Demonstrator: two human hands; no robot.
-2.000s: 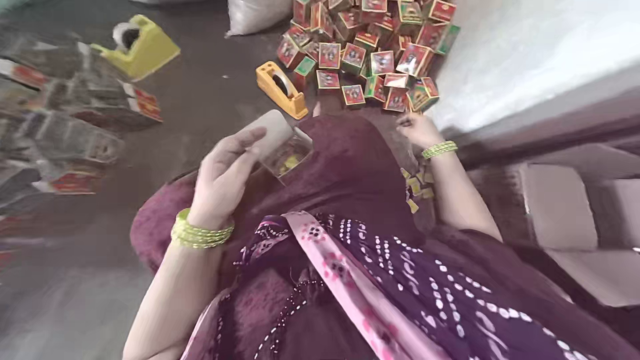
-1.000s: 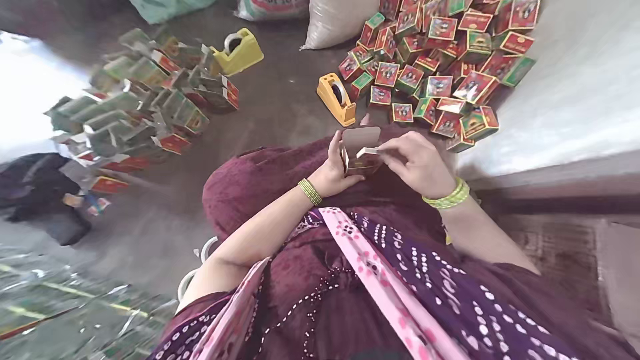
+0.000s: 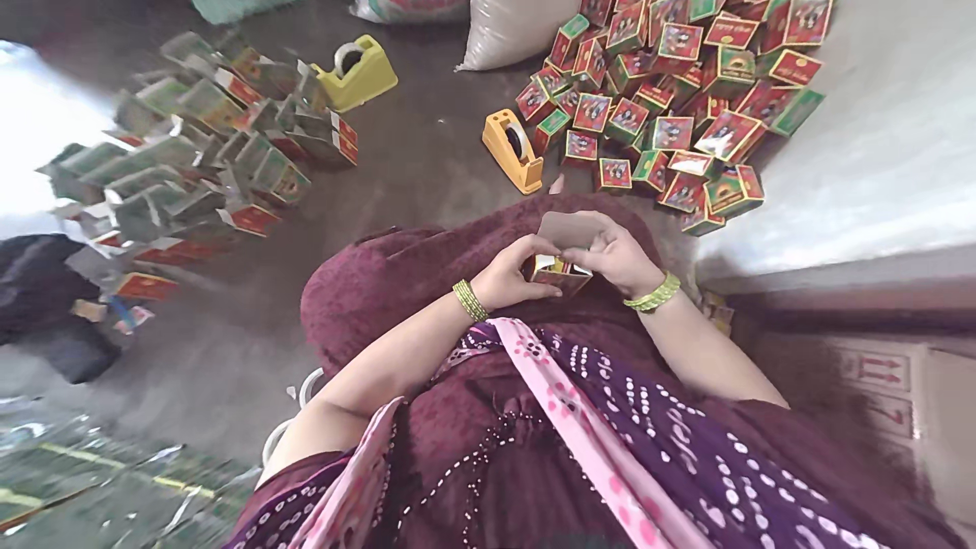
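Above my lap I hold a small printed cardboard box (image 3: 563, 279) with its grey lid flap (image 3: 572, 229) raised. My left hand (image 3: 518, 276) grips the box's left side, thumb and fingers around it. My right hand (image 3: 614, 255) is at the flap and the box's upper right, its fingers partly behind the flap. Something white and yellow shows inside the box's mouth. Beyond my knees stands an orange tape dispenser (image 3: 512, 151) with a roll in it.
Closed red and green boxes (image 3: 629, 118) are heaped on the floor at upper right. Open boxes (image 3: 191, 152) lie piled at upper left beside a yellow tape dispenser (image 3: 362, 80). A white sack (image 3: 515, 34) stands at the top; a large carton (image 3: 900, 404) is at right.
My right hand has come from beside my lap to the box, and its fingers have since moved to the flap. The view has shifted, showing more of the left pile.
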